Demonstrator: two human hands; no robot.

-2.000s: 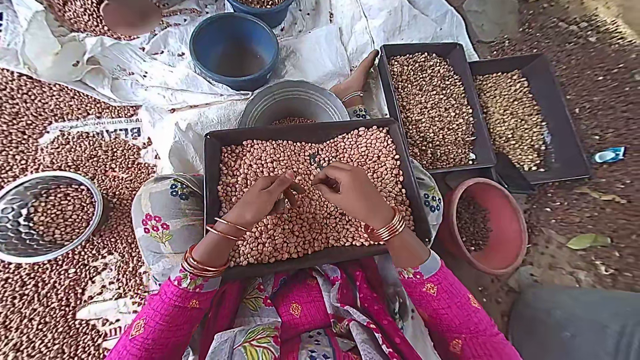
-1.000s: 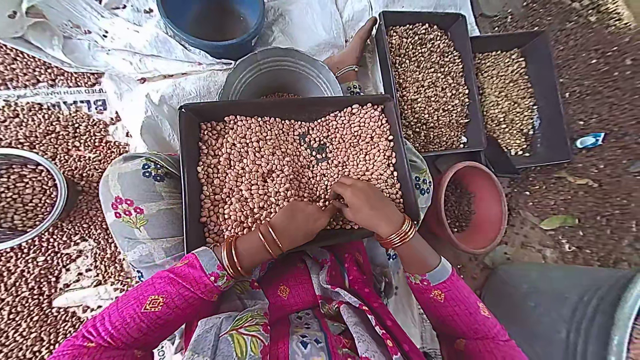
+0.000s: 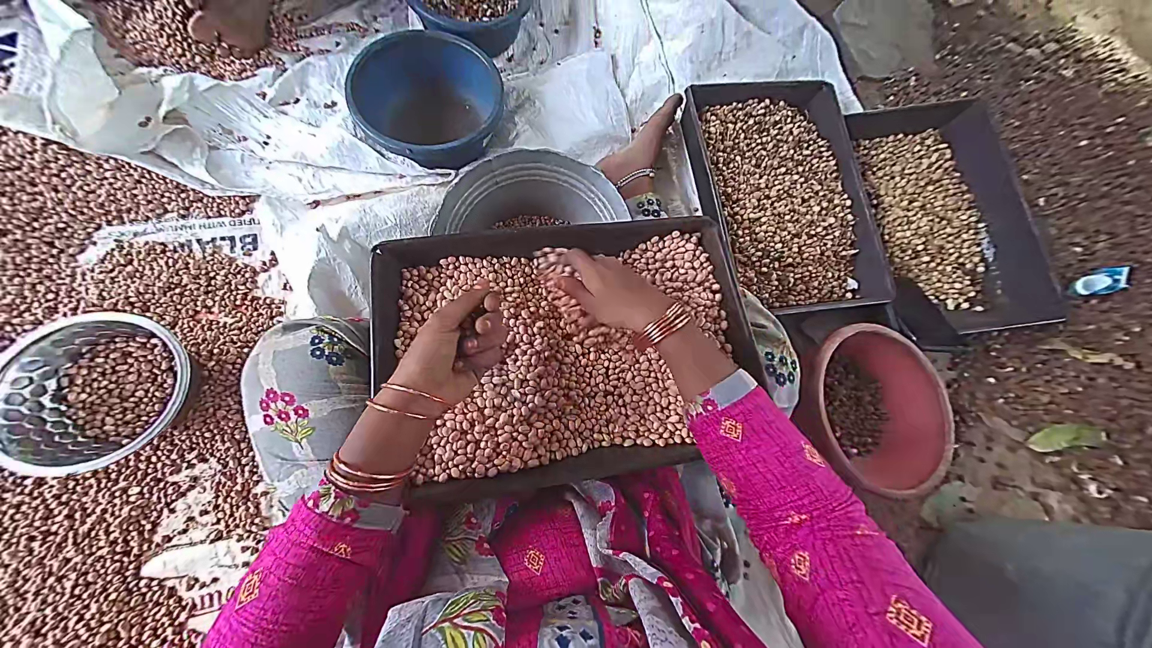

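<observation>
A black rectangular tray (image 3: pixel 562 470) rests across my lap, heaped with pinkish-brown nuts or beans (image 3: pixel 504 414). Over its left part is my left hand (image 3: pixel 457 342), fingers curled and apart, with nothing plainly held. Farther right and a little higher, my right hand (image 3: pixel 603 292) touches the nuts, palm down, blurred by motion; some nuts lie at its fingers, and whether it grips any is unclear. The dark green bits seen before among the nuts are not visible now.
Beyond the tray stand a grey metal basin (image 3: pixel 531 184) and a blue tub (image 3: pixel 423 99). Two black trays of nuts (image 3: pixel 783 202) (image 3: pixel 927 216) lie right, above a reddish pot (image 3: pixel 918 409). A steel colander (image 3: pixel 40 409) sits left on spread nuts. Another person's foot or hand shows at top left.
Both hands have moved from the near edge up over the heap and spread apart. The dark green bits seen on the nuts a second ago no longer show.
</observation>
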